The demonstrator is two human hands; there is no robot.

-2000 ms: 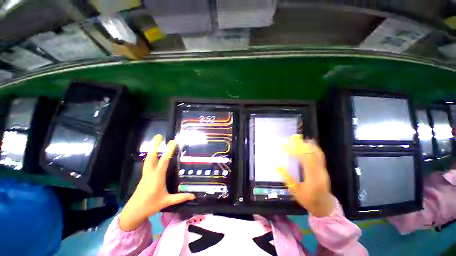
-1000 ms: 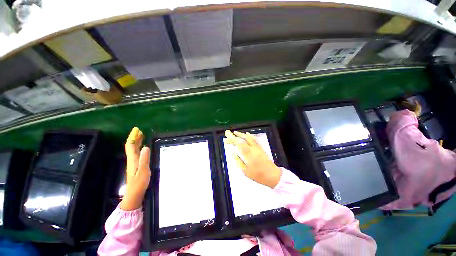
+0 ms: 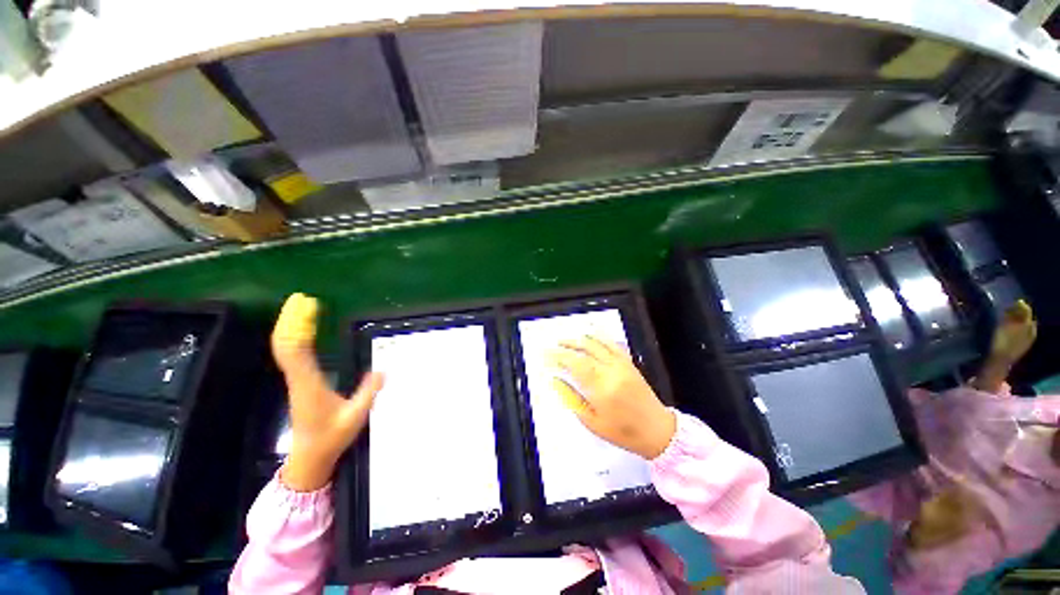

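Two tablets with lit white screens, the left one point(image 3: 432, 436) and the right one point(image 3: 581, 465), lie side by side in a black tray point(image 3: 459, 554) in front of me. My right hand point(image 3: 610, 398), with yellow finger cots, is over the upper part of the right screen, fingers pointing up-left; touching or hovering cannot be told. My left hand point(image 3: 314, 401) is at the tray's left edge, fingers up and somewhat blurred, thumb spread towards the left tablet's edge. It holds nothing. Both forearms have pink sleeves.
A tray with two dark tablets point(image 3: 116, 407) stands left, another point(image 3: 802, 360) right, all on the green bench point(image 3: 465, 256). More tablets lie at both sides. Printed sheets point(image 3: 471, 93) hang on the shelf front above. A person in a pink sleeve point(image 3: 976, 465) sits at the right.
The view has tilted and both screens turned from a home screen and a grey-lined page to white. Since one second ago my left thumb has spread right and my right hand has moved slightly down-right.
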